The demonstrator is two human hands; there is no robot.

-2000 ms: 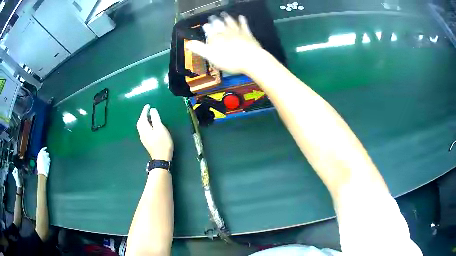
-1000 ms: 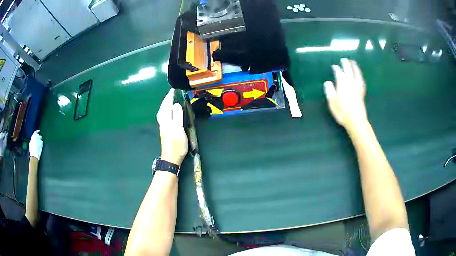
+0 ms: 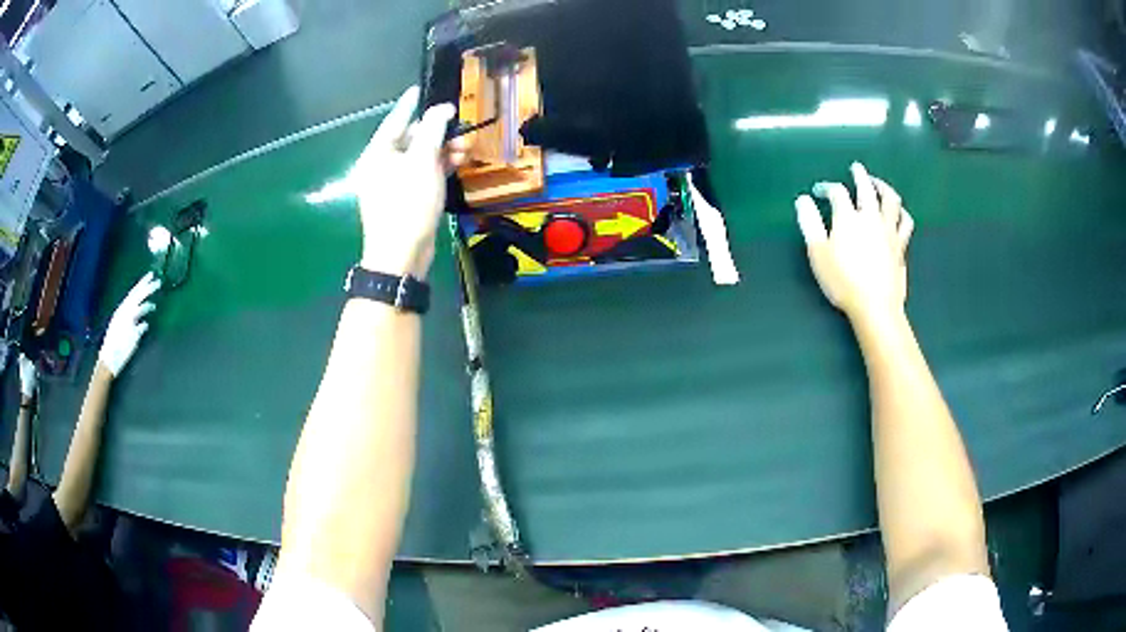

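The orange-brown fixture [image 3: 504, 179] sits on the left side of the blue machine, with a long recess facing up. My left hand [image 3: 404, 185] is at the fixture's left edge, fingertips by a thin dark strip that reaches over it. Whether the fingers grip the strip is unclear. My right hand [image 3: 858, 247] is empty over the green belt, right of the machine, fingers apart, with a whitish cot on one fingertip. The round red button [image 3: 566, 235] is on the front panel; neither hand touches it.
A black cover [image 3: 617, 87] lies over the machine top. A taped cable [image 3: 480, 407] runs toward the near belt edge. A phone frame [image 3: 189, 222] is at far left by a neighbour's gloved hand [image 3: 129, 324]. A dark frame [image 3: 953, 124] lies far right.
My left hand has risen from beside the cable to the fixture. The metal block above the fixture no longer shows. The left phone frame shifted left, and the neighbour's hand is now near it.
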